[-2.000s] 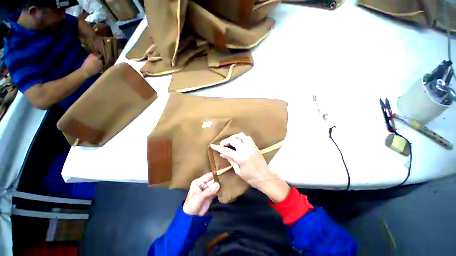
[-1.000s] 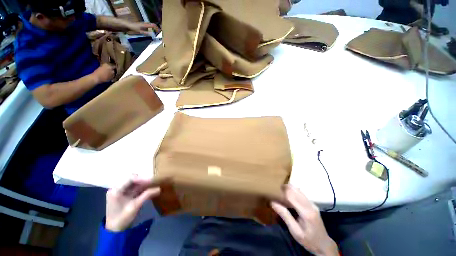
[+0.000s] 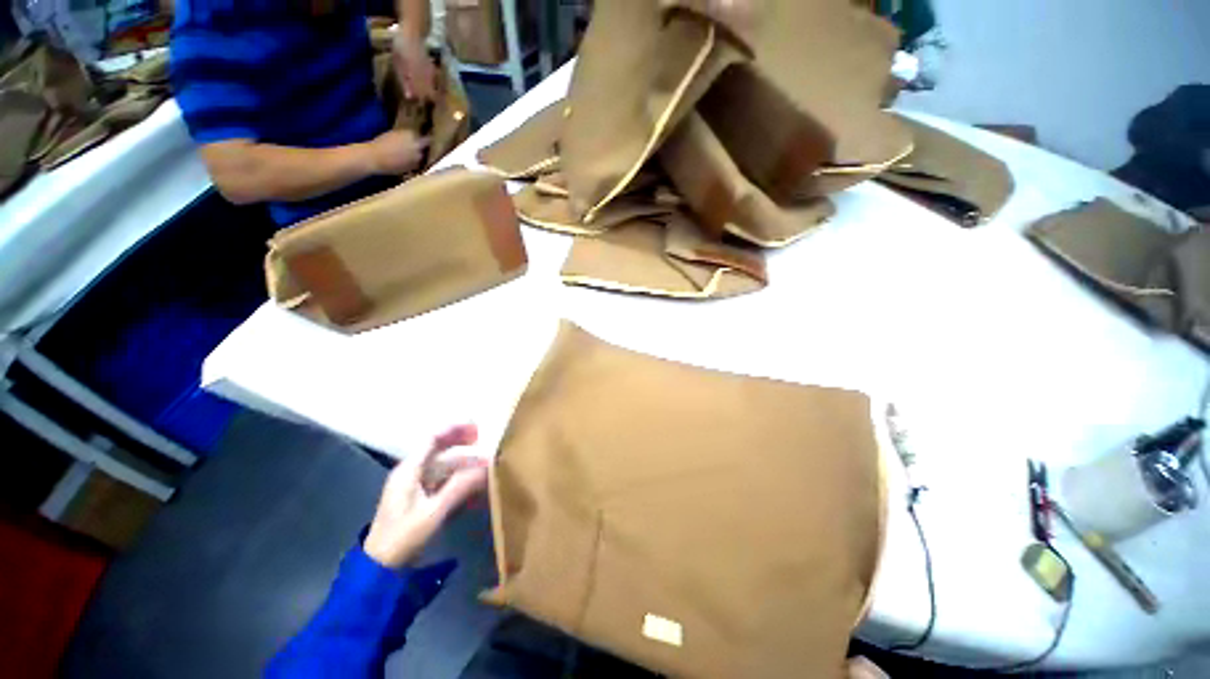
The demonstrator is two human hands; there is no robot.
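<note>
A tan-brown bag body (image 3: 703, 491) lies flat across the front table edge, its near part reaching over the edge. It has pale edge binding along its sides and a small pale label (image 3: 662, 629) near its lower edge. My left hand (image 3: 427, 497) is beside the bag's left edge, fingers curved and apart, with nothing seen in it. Of my right hand (image 3: 865, 669) only a small part shows at the bottom of the picture, by the bag's lower right corner; its fingers are hidden.
A finished-looking bag (image 3: 411, 259) stands at the left table edge. A bag pile (image 3: 743, 146) is behind. At right are a tool cup (image 3: 1121, 491), snips (image 3: 1039, 497), a yellow block (image 3: 1046, 568) and a black cord (image 3: 925, 570). A person in a blue striped shirt (image 3: 272, 80) works at left.
The bag's folded front has been opened out flat, with the label now near its lower edge. My left hand has come off its corner. My right hand has dropped mostly out of view. The view has shifted left.
</note>
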